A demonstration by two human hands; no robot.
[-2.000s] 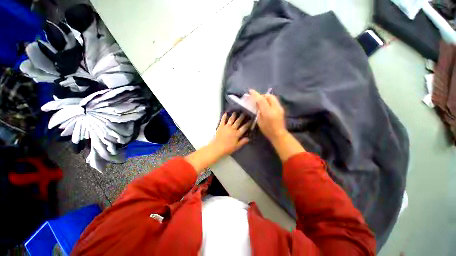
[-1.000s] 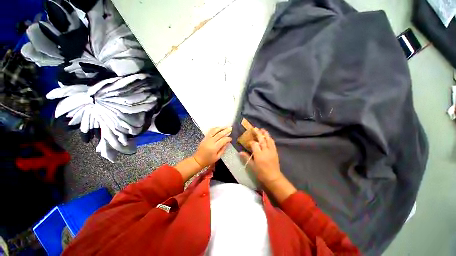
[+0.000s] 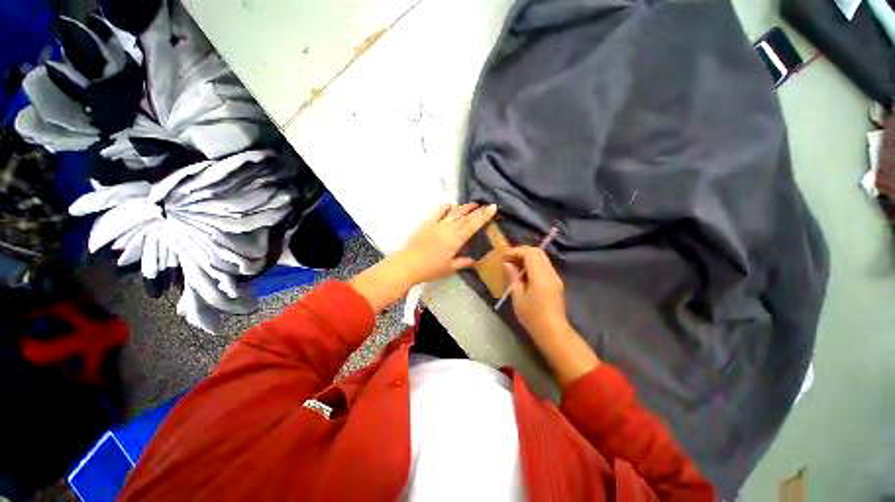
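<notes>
A large dark grey cloth (image 3: 667, 147) lies wrinkled on the pale table. A brown template (image 3: 494, 265) lies flat on its left edge, between my hands. My left hand (image 3: 447, 240) lies on the cloth edge left of the template, its fingertips at the template's upper end; it grasps nothing that I can see. My right hand (image 3: 535, 286) holds a thin pale pen (image 3: 551, 237) slantwise, with its lower end over the template's right side. The fingers of this hand partly cover the template.
A blue bin (image 3: 339, 218) with fanned grey-and-white pieces (image 3: 186, 221) stands left of the table (image 3: 363, 118). A phone (image 3: 777, 56) lies beyond the cloth, near dark cloth at the top right. A small brown card (image 3: 793, 486) lies at the bottom right. Another blue bin (image 3: 103, 471) is at the lower left.
The white strip seen earliest is no longer in my hands. Since the last earlier frame, my left hand has moved up and right to the template, and my right hand has turned the pen upright over it.
</notes>
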